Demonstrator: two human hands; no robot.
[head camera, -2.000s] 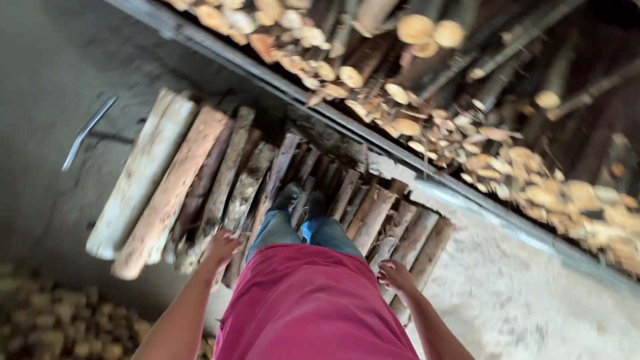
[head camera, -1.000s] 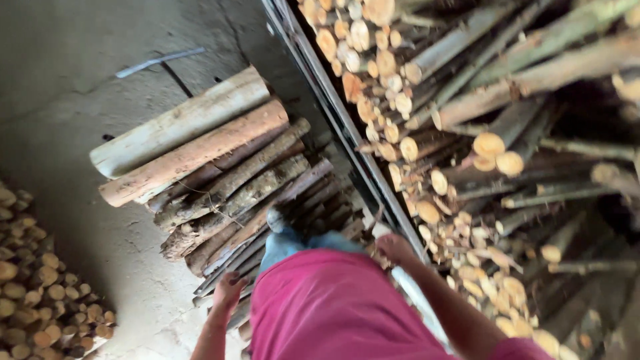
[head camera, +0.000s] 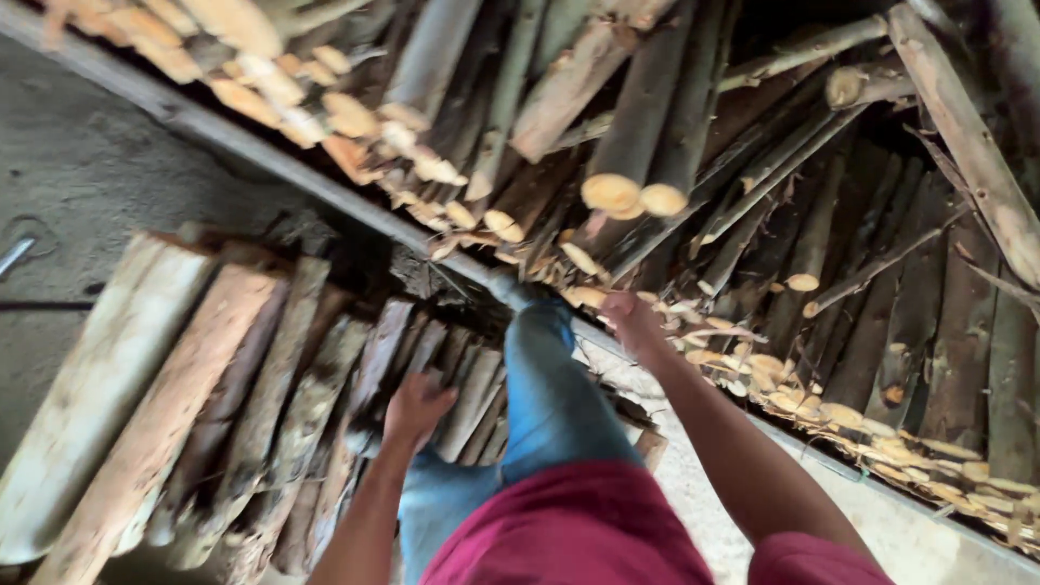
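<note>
My left hand (head camera: 418, 406) hangs above a row of cut logs (head camera: 284, 390) laid side by side on the floor; its fingers look loosely curled, and nothing shows in it. My right hand (head camera: 634, 325) is over the metal edge rail (head camera: 366, 207) of the large wood stack, fingers blurred and partly hidden. Whether it touches the cut ends below cannot be told. Between my hands one leg in blue jeans (head camera: 540, 390) reaches forward, its shoe (head camera: 513, 286) at the rail. The other shoe (head camera: 361, 443) is over the logs beside my left hand.
Beyond the rail, stacked poles (head camera: 650, 106) fill the upper right, some leaning at angles, with pale cut ends and chips along the edge. A thick pale log (head camera: 97, 390) lies at the left of the row. A metal bar (head camera: 15, 256) lies on the concrete floor (head camera: 73, 154).
The view has swung round strongly and come nearer the wood stack. One foot, on the log row two seconds ago, is now at the rail. Both hands have come forward of my body.
</note>
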